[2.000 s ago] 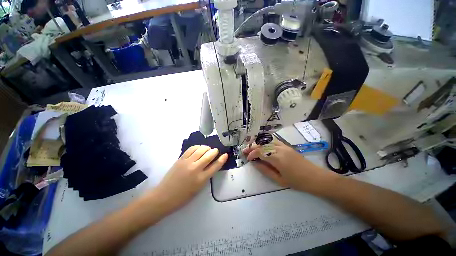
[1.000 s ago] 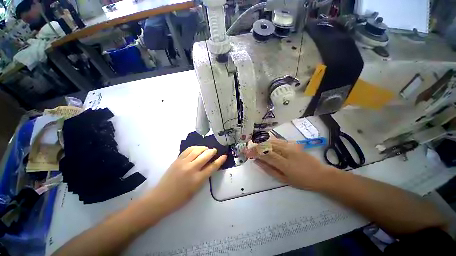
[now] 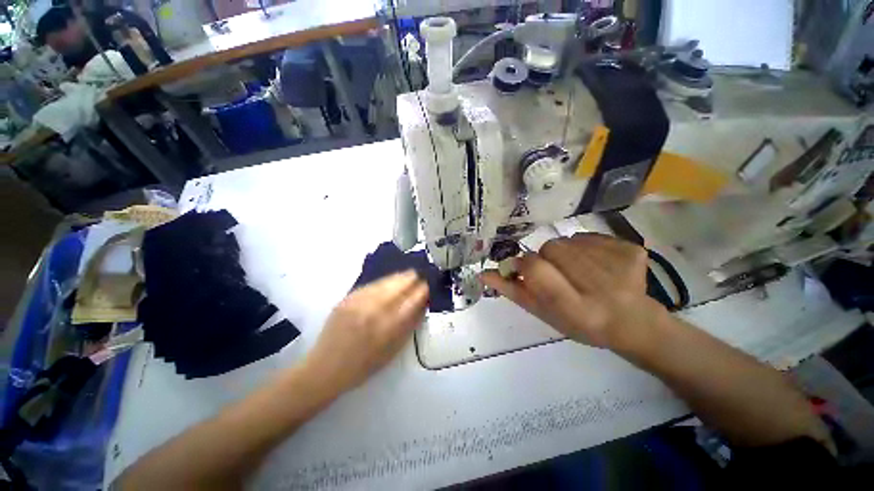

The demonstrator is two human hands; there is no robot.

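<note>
A black fabric piece lies on the machine bed, its right end at the presser foot of the off-white sewing machine. My left hand rests on the piece with fingers together, holding it down left of the foot. My right hand is right of the foot with curled fingers, thumb and index tips close to the foot. Whether it holds anything is hidden. The beige-yellow block shows partly at its fingertips.
A fanned black bundle lies on the white table at left, beside a blue-lined bin. Black shears show partly behind my right hand. A person is at another workstation, far upper left.
My right hand has risen and shifted right, its fingers more curled, and now covers where the blue snips and part of the shears showed. My left hand stays on the fabric, slightly blurred.
</note>
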